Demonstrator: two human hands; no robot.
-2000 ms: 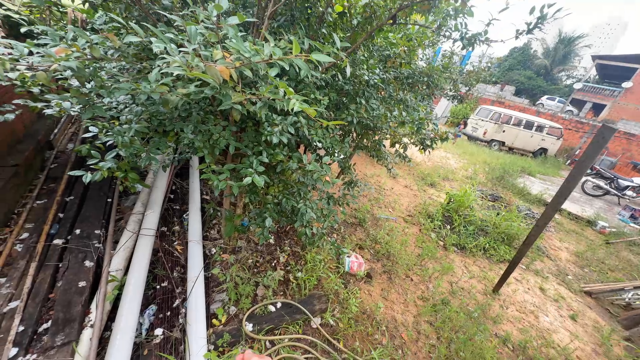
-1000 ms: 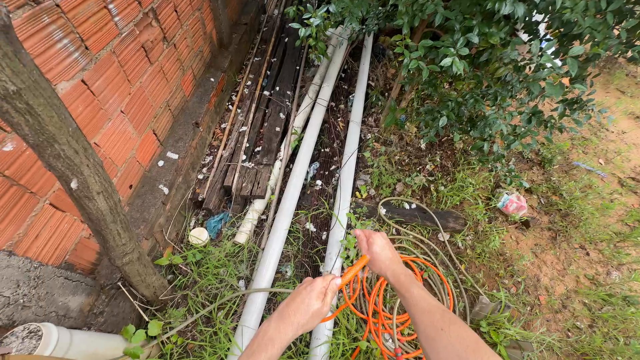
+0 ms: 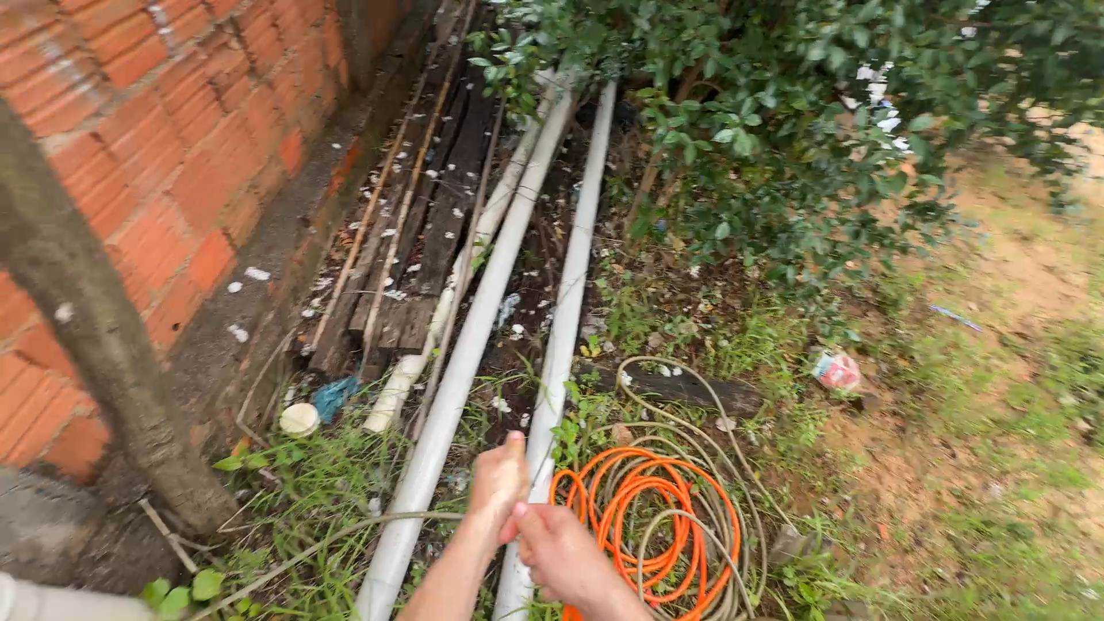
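My left hand is closed, thumb up, above the lower part of a white plastic pipe. Touching or nearly touching its wrist, my right hand is curled with the thumb against the fingers. Whether either hand grips a hose is hidden by the fingers. A coiled orange hose lies on the grass just right of my right hand, tangled with loops of a greyish-beige hose. A length of thin greyish hose runs from the lower left towards my left forearm, over another white pipe.
A red hollow-brick wall and a leaning wooden post stand at left. Weathered boards lie beside the pipes. A leafy bush hangs over their far ends. A crumpled plastic wrapper lies on the ground at right.
One second ago my hands were apart around a piece of orange hose; now they are together, and no orange hose shows between them. The view turned down towards the pipes since two seconds ago.
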